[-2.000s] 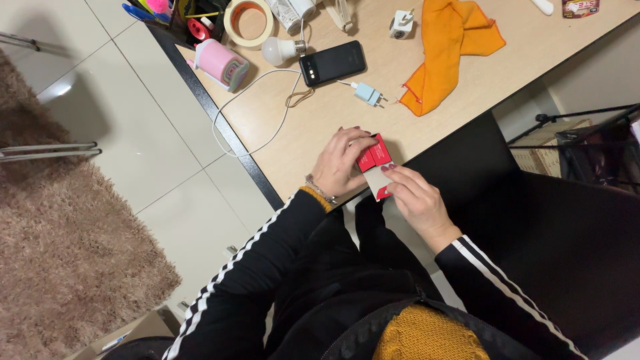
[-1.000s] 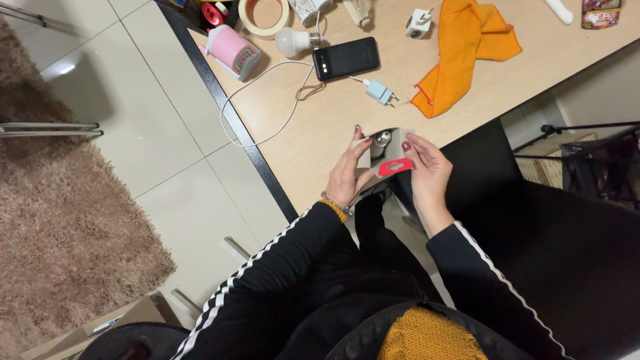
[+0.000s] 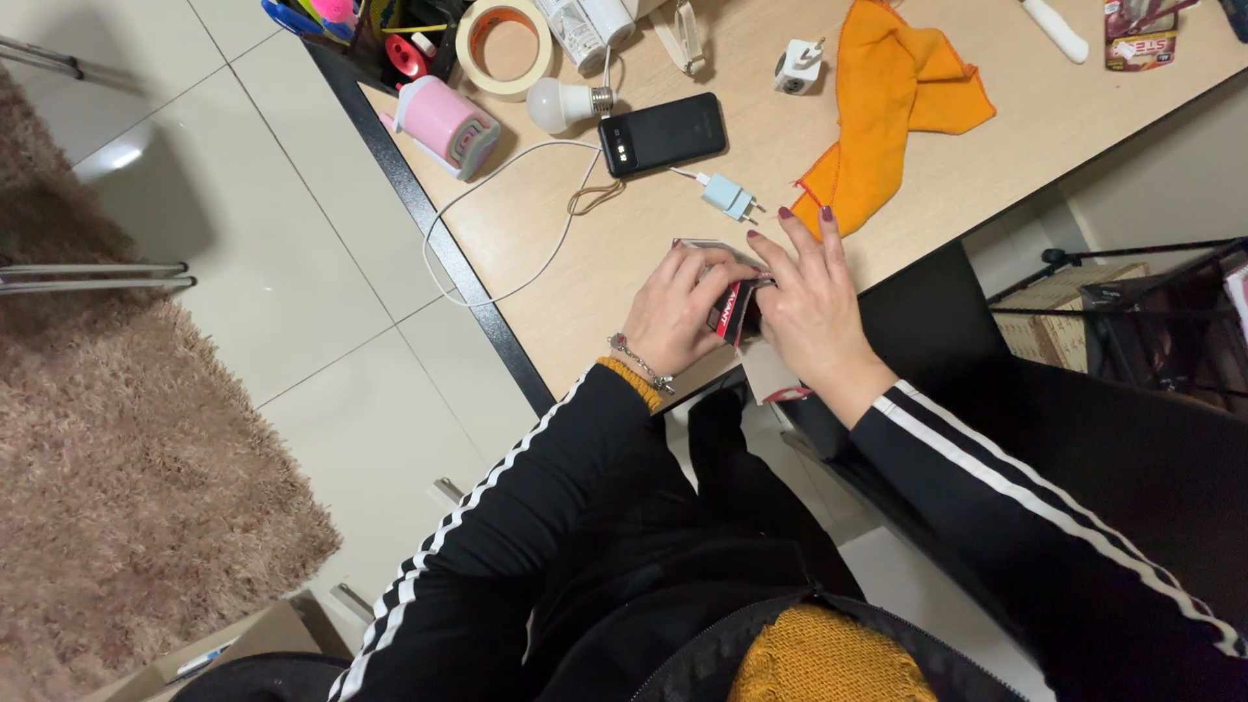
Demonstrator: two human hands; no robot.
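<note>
A small red and black cardboard box [image 3: 733, 310] with an opened flap is at the table's near edge, partly hidden by my fingers. My left hand [image 3: 682, 302] is closed around its left side. The fingers of my right hand [image 3: 804, 307] are at the box's open end, with the index and middle fingers stretched away from it. Whatever is inside the box is hidden. Beyond my hands lie a light blue charger plug [image 3: 729, 198], a black power bank [image 3: 665, 135] with a lit display, and an orange cloth [image 3: 877, 117].
A white cable [image 3: 436, 219] loops toward the table's left edge. Farther back are a light bulb [image 3: 561, 105], a pink container [image 3: 444, 122], masking tape [image 3: 504, 47], a white plug adapter [image 3: 799, 66] and a white handle [image 3: 1056, 29]. A black wire rack [image 3: 1121, 310] stands at the right.
The box, whose open end showed a metallic part inside one second ago, is turned and more covered by my hands. My right hand's fingers have spread out over it.
</note>
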